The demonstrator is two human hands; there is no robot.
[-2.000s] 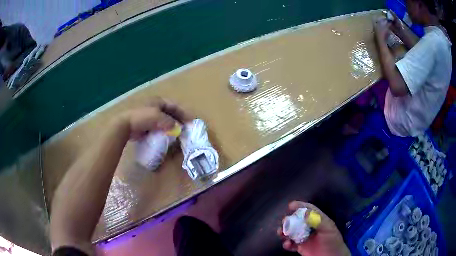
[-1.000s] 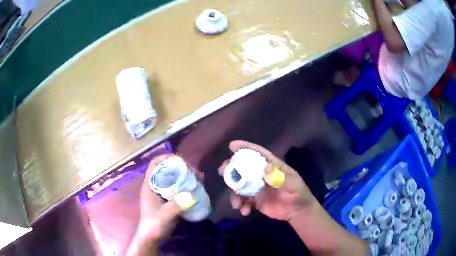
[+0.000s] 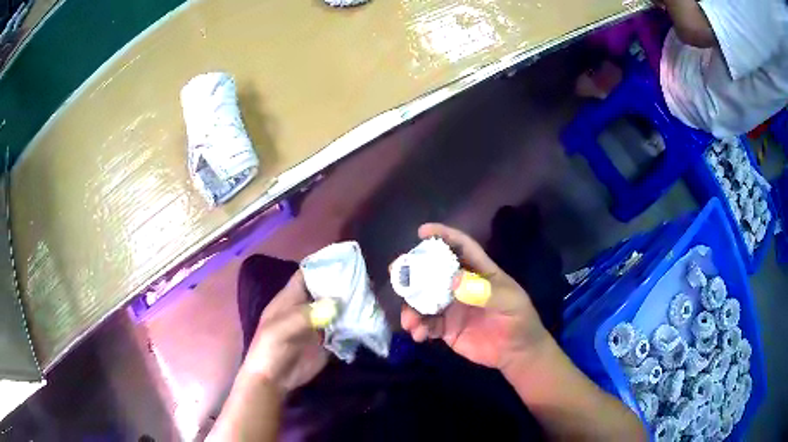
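My left hand, with a yellow band on the thumb, holds a whitish tubular body over my lap. The tube is tilted, its upper end turned towards the bench. My right hand, also with a yellow band, holds a white toothed ring piece between thumb and fingers, its dark hole facing left. The two parts are close together but apart. Another tubular body lies on the tan bench, its open end towards the bench edge.
A blue tote heaped with ring pieces is at my right. A second blue crate with white parts stands behind it, near a blue stool. A person in a white top is at upper right. A purple tray is under the bench edge.
My left hand has turned the tubular body, so its round mouth no longer faces me. Both hands still hold their parts. The view has shifted, and the bench's ring piece is nearly out of the top.
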